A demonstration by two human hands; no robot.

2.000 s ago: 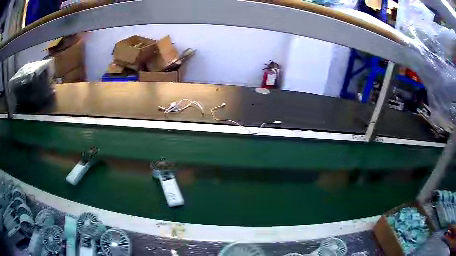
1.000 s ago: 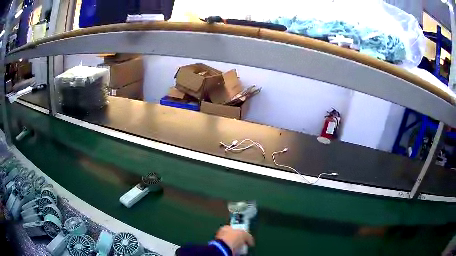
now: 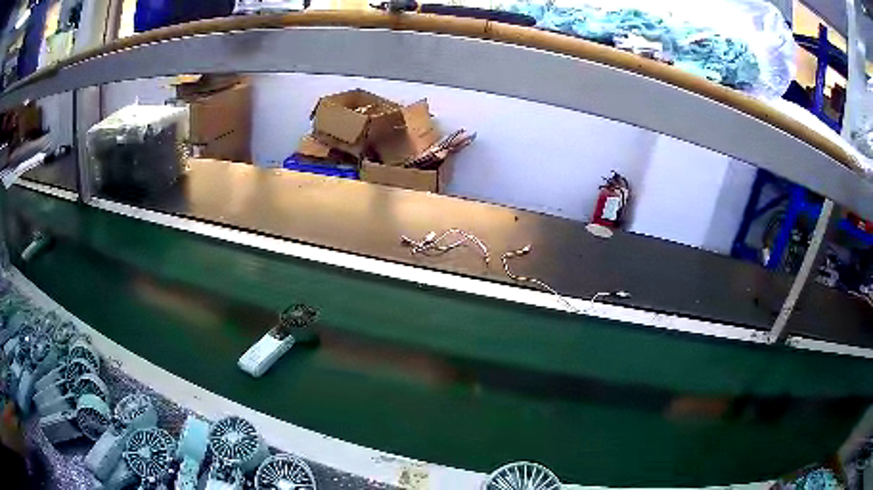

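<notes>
A part-built pale fan [image 3: 268, 352] lies on the green conveyor belt [image 3: 459, 402], its dark round head pointing up and right. Many mint-green fans with round spoked grilles [image 3: 235, 438] are piled on the silvery bench at the lower left. Another grille [image 3: 522, 477] is cut off by the bottom edge. A small patch of what looks like my left hand [image 3: 11, 423] shows at the far left edge beside a dark sleeve; its fingers and anything in it are hidden. My right hand is not in view.
A second pale fan [image 3: 36, 246] lies on the belt's far left. White cables [image 3: 450, 245] lie on the dark shelf [image 3: 660, 276] behind the belt. A grey crossbar [image 3: 431, 59] spans above; a slanted post [image 3: 802, 273] stands at right. Mint-green parts [image 3: 817, 480] show at the lower right.
A second ago my left hand gripped a fan over the middle of the belt; hand and fan have left that spot. The view first swung left, then shifted slightly.
</notes>
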